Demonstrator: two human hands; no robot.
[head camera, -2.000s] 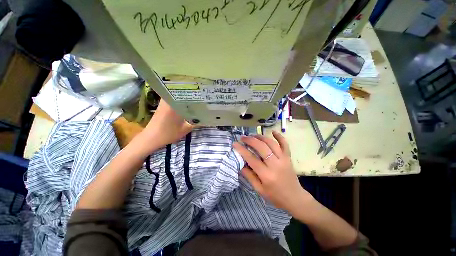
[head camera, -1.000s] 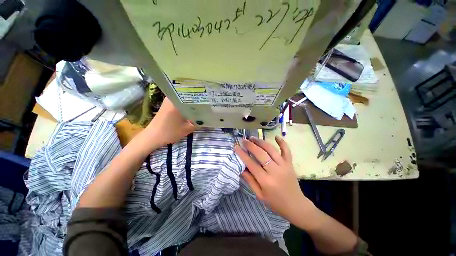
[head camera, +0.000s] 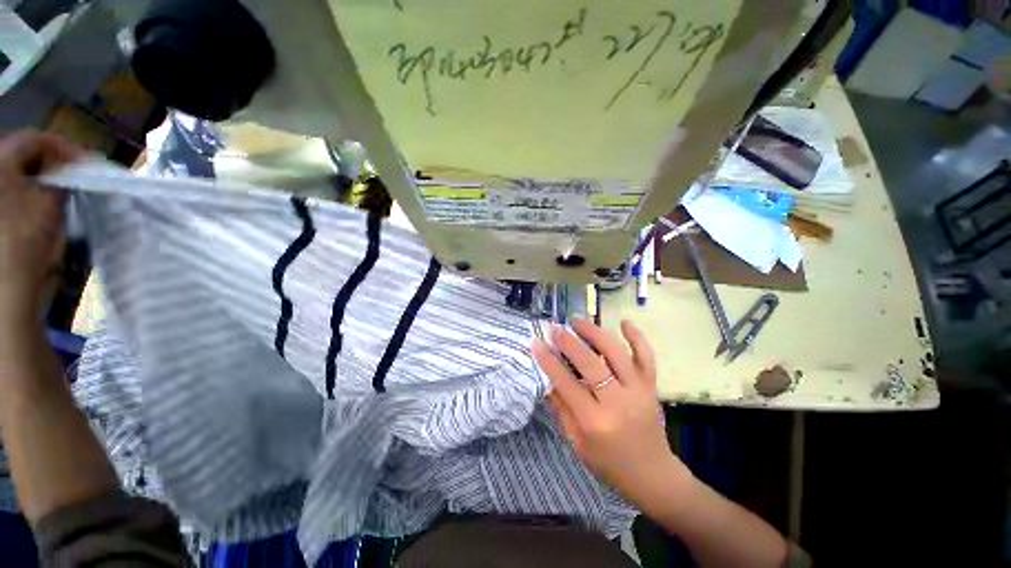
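The striped garment piece (head camera: 211, 288) with three dark bands is stretched up and left from under the machine head (head camera: 532, 122). My left hand (head camera: 39, 211), blurred and partly cut off by the left edge, grips its upper left corner. My right hand (head camera: 604, 388), with a ring, lies palm down on the cloth just right of the presser foot (head camera: 521, 294), fingers slightly apart, fingertips on the folded edge. The needle area is mostly hidden under the head. More striped cloth hangs over the table's front edge and lap.
Thread snips (head camera: 754, 325) and a long metal tool (head camera: 710, 291) lie right of the needle. Pens (head camera: 643, 266), a blue packet (head camera: 759, 205), paper and a phone (head camera: 779, 152) are behind them. A black handwheel (head camera: 205, 56) is at upper left. A clear plastic bag (head camera: 189, 144) lies behind the cloth.
My left hand has moved from beside the machine head to the far left, lifting and stretching the cloth with it. My right hand stays near the presser foot. The view has shifted slightly.
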